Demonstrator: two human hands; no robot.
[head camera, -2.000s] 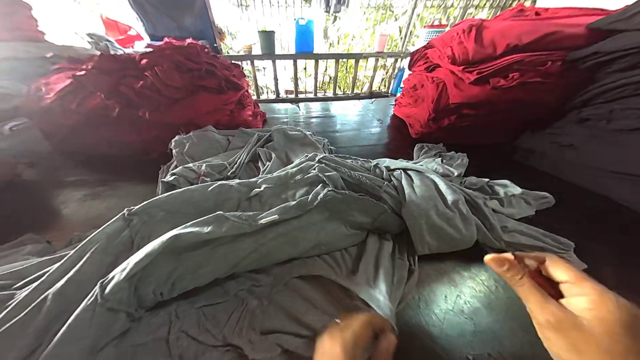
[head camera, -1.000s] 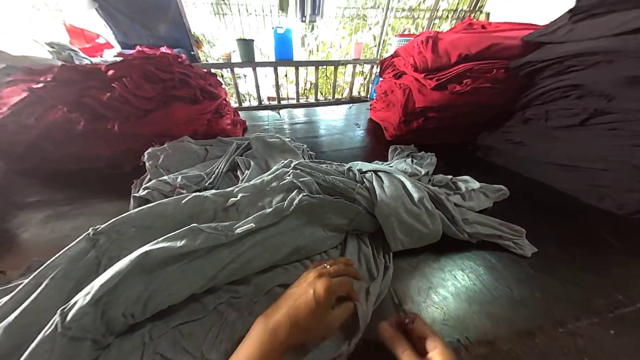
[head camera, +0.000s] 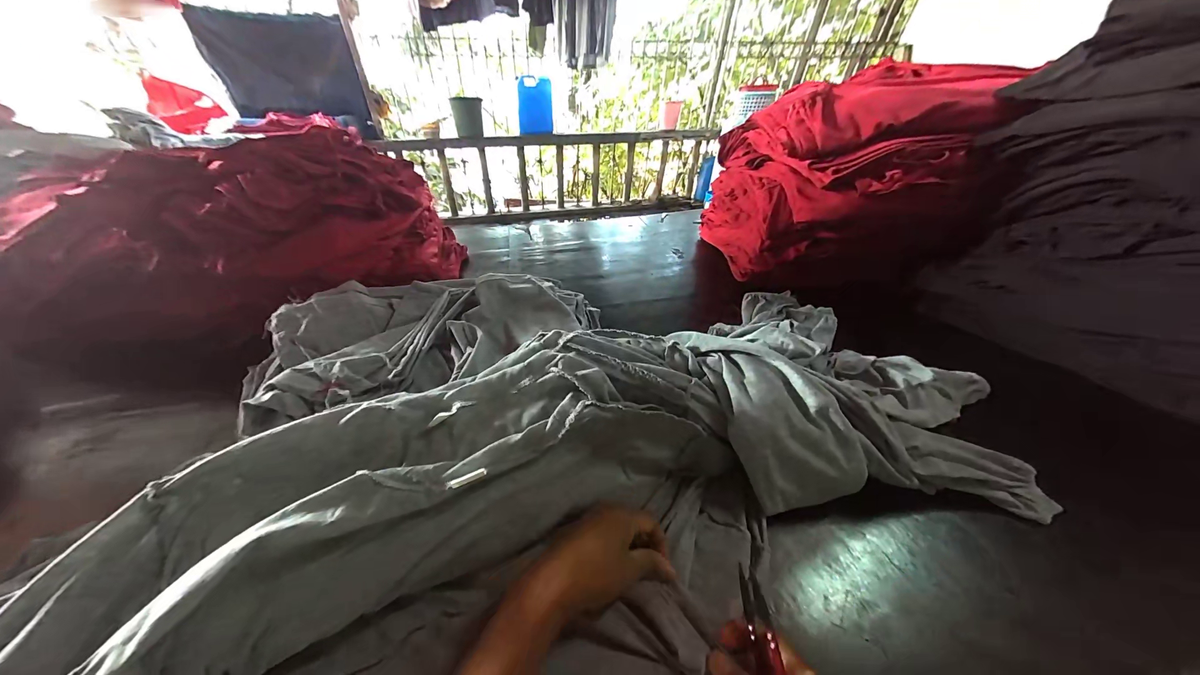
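Observation:
A heap of grey fabric garments spreads over the dark, shiny surface, bunched and twisted toward the right. My left hand, somewhat blurred, is closed on a fold of this cloth at the lower middle. Low in the view, my right hand holds small scissors with red handles; their dark blades point up beside the cloth's edge. The frame's bottom edge cuts off part of the right hand.
Piles of red fabric stand at the left and right, with a tall dark fabric pile at the far right. A wooden railing crosses the back, near a blue container and a green pot.
Two seconds ago both hands were apart, the right one raised beside the cloth. Now the left is on the cloth and the right is low, with scissors visible in it.

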